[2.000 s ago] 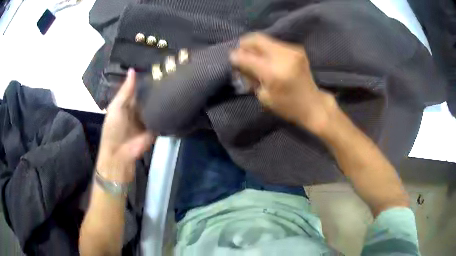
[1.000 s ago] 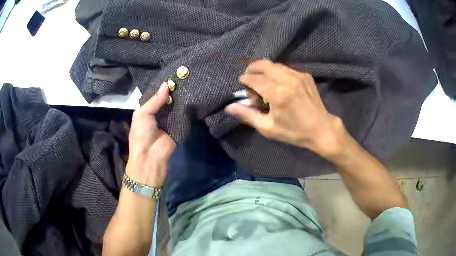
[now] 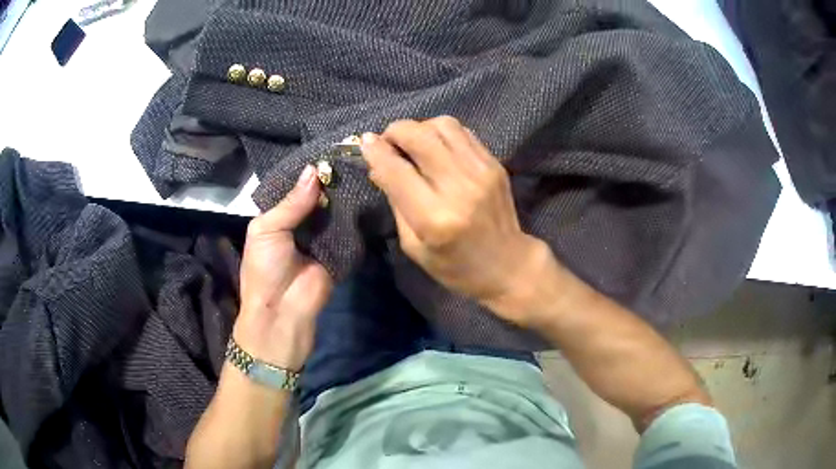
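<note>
A dark grey-brown jacket (image 3: 587,119) lies over the table and the lap. My left hand (image 3: 286,266) grips its near sleeve cuff (image 3: 335,234), thumb beside the small gold buttons (image 3: 324,172). My right hand (image 3: 449,206) is closed on the thread snips (image 3: 346,149); their silver blades point left at the uppermost button of this cuff, and the rest is hidden by the fingers. The other cuff, with three gold buttons (image 3: 257,77), lies flat further back at the left.
The white table (image 3: 82,119) shows behind and at both sides. A small black rectangle (image 3: 68,41) and a clear item (image 3: 103,9) lie at the back left. Dark jackets are heaped at the left (image 3: 82,302) and at the right edge (image 3: 797,101). The floor shows at lower right.
My right hand has moved left from the jacket body to the cuff buttons with the snips. My left hand keeps the cuff, which was lifted and blurred two seconds ago.
</note>
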